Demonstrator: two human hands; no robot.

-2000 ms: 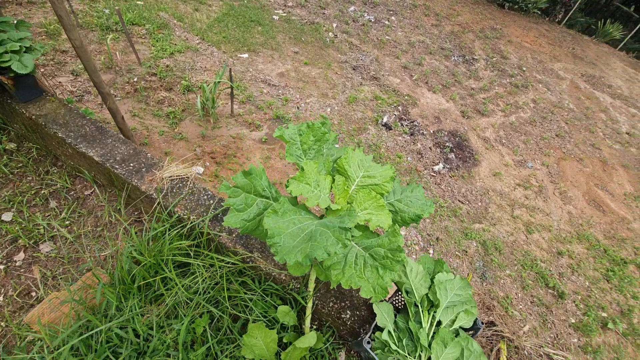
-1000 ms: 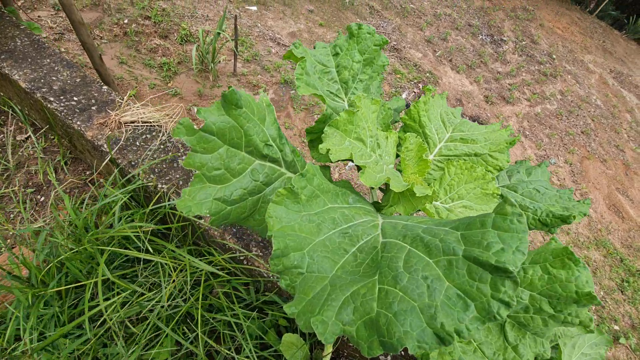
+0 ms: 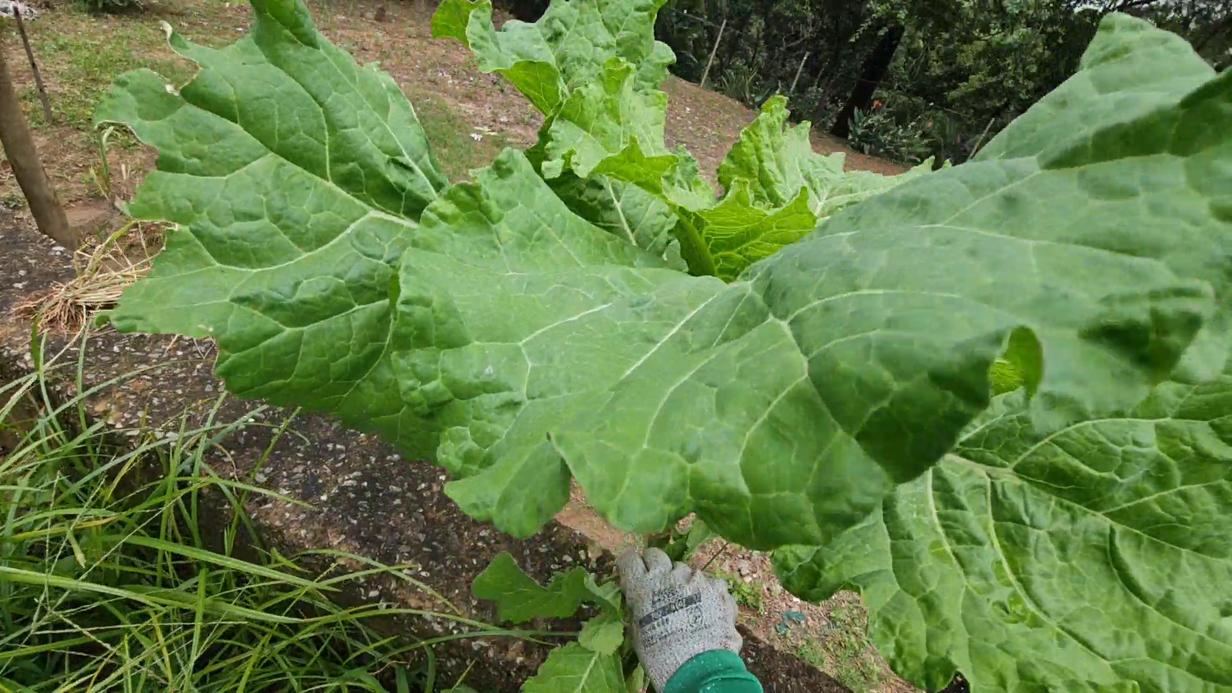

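Note:
A tall kale-like leafy plant (image 3: pixel 674 385) with broad, veined green leaves fills most of the head view. Beneath its large middle leaf, at the bottom centre, is my right hand (image 3: pixel 680 616) in a grey knitted glove with a green cuff. The back of the hand faces me and its fingers curl away beside the lower part of the plant. Leaves hide what the fingertips touch, so I cannot tell whether they grip the stem. Small lower leaves (image 3: pixel 577 669) stand just left of the glove. My left hand is out of view.
A low, rough concrete wall (image 3: pixel 318 481) runs diagonally under the plant. Long grass (image 3: pixel 144 577) grows at the lower left. Dry straw (image 3: pixel 106 274) lies on the wall, near a wooden stake (image 3: pixel 29 154). Sloping ground and trees (image 3: pixel 895 77) are behind.
My gloved right hand has come into view low beside the plant. The view has moved much closer to the leaves.

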